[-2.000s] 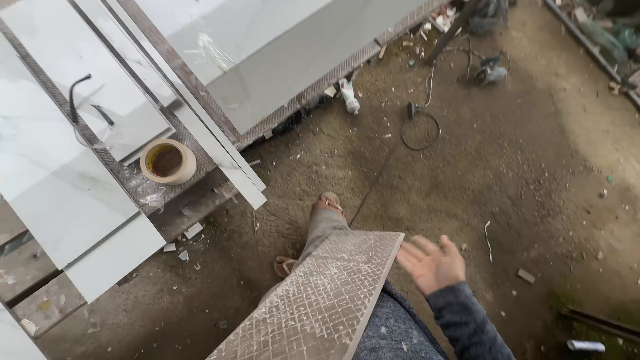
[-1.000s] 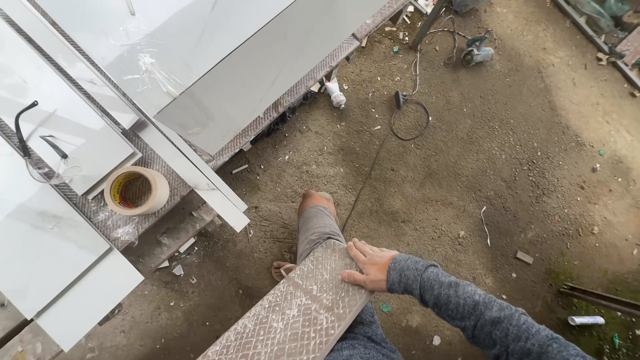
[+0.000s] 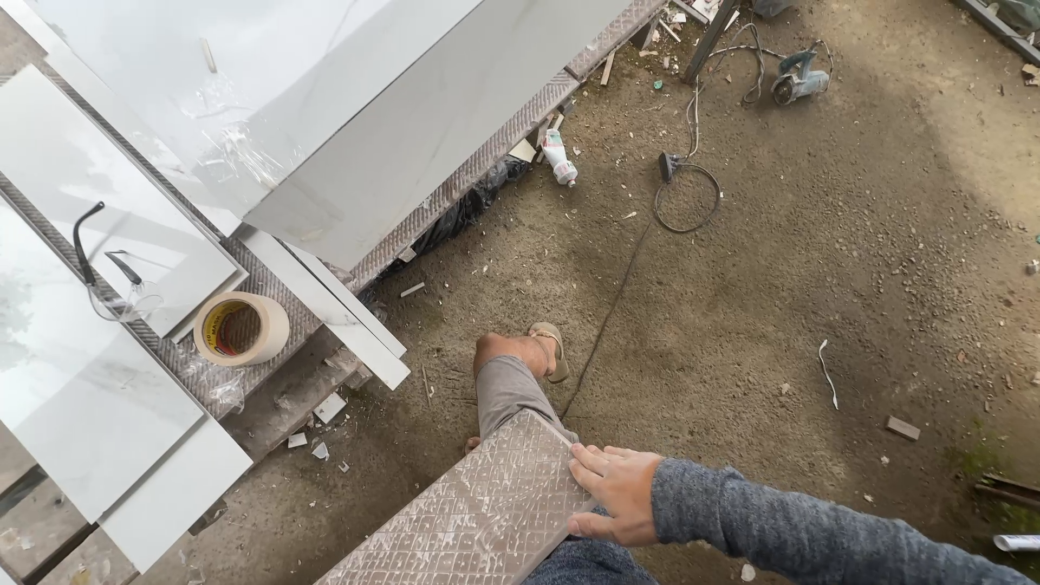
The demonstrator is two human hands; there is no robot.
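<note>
A long tile plank point(image 3: 479, 504), its brown back with a raised diamond grid facing up, reaches from the bottom edge toward my legs. My right hand point(image 3: 616, 494), in a grey sleeve, rests against the plank's right edge near its far corner, fingers extended. My left hand is out of view. Left of the plank, a roll of masking tape point(image 3: 241, 329) sits on the edge of a boarded surface. Clear safety glasses point(image 3: 122, 296) lie beside it on glossy white marble-look tiles point(image 3: 106, 195). Narrow white tile strips point(image 3: 329, 305) jut out past the tape.
A corded power tool point(image 3: 802, 79) lies on the dirt ground, its plug point(image 3: 669, 166) joined to a cable that runs toward my feet. A crumpled white tube point(image 3: 558, 158) lies by the tile stack. Tile shards point(image 3: 330, 408) and a small block point(image 3: 903, 428) are scattered about.
Two seconds ago my right hand was raised off the plank with its palm showing; since the middle frame it has stayed at the plank's end.
</note>
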